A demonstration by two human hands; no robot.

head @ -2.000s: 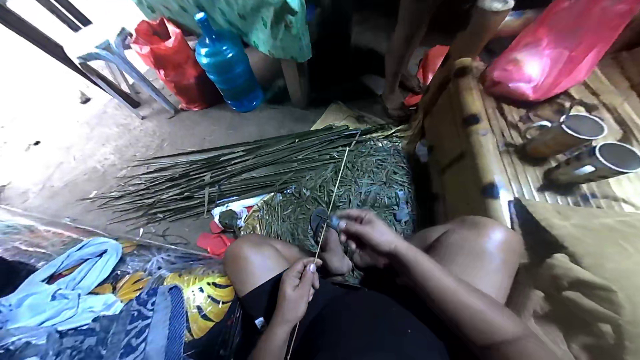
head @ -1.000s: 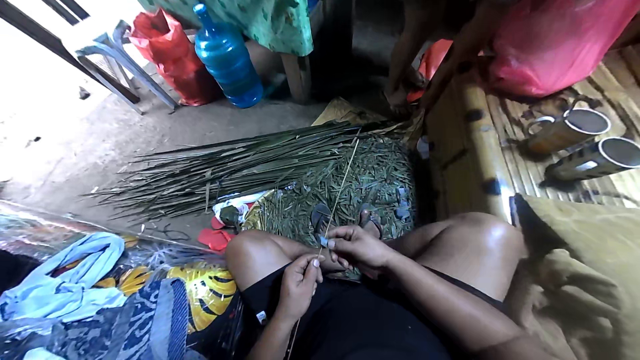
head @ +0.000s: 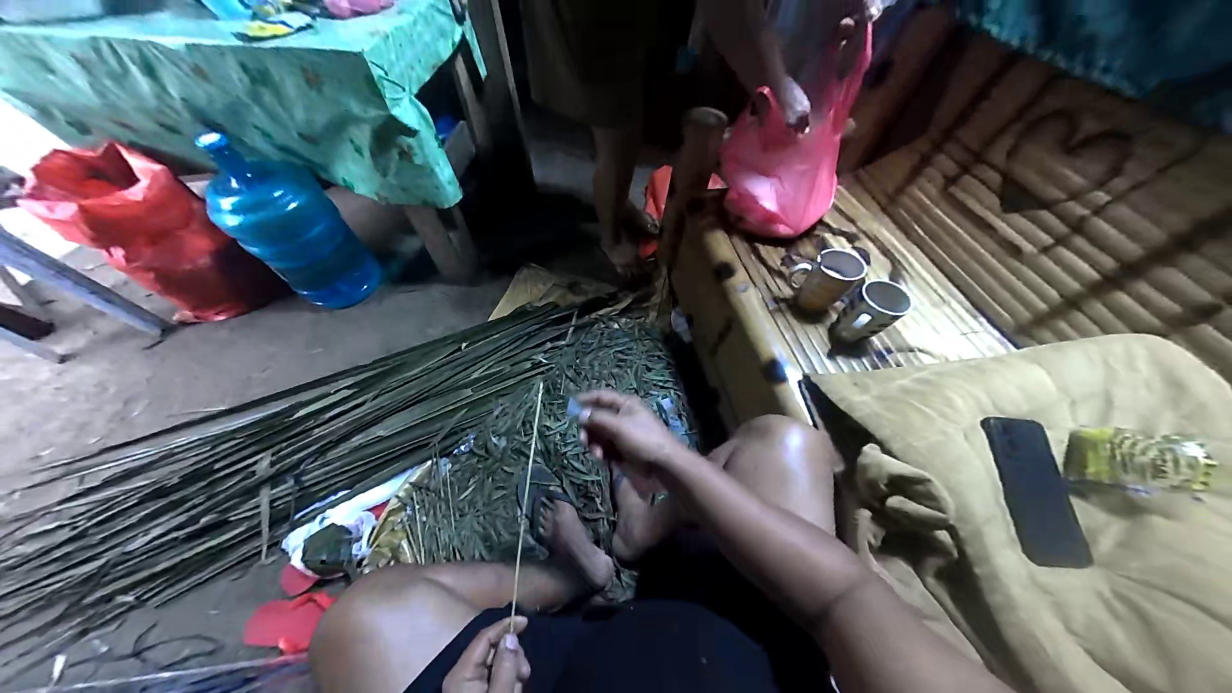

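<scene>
My left hand [head: 489,659], low in the view over my lap, pinches the lower end of a thin pale leaf midrib [head: 528,491], which stands nearly upright. Up and to the right, my right hand [head: 616,428] holds a small bluish flat piece [head: 576,408], perhaps a blade, between thumb and fingertips. That piece is apart from the midrib. Below my hands lies a heap of green leaf scraps [head: 616,366] around my feet. Long dark-green palm leaflets [head: 318,433] are piled to the left of it.
Two mugs [head: 871,310] stand on the bamboo bench [head: 741,327] at right. A person's hand grips a pink plastic bag [head: 784,173] there. A phone [head: 1038,491] lies on a tan cushion [head: 1145,385]. At back left are a blue water jug [head: 289,226], a red sack [head: 144,231] and a covered table [head: 241,87].
My right hand has moved away from the midrib and from my left hand, with the small piece still in it. The view has turned to the right. The pink bag now hangs from a person's hand.
</scene>
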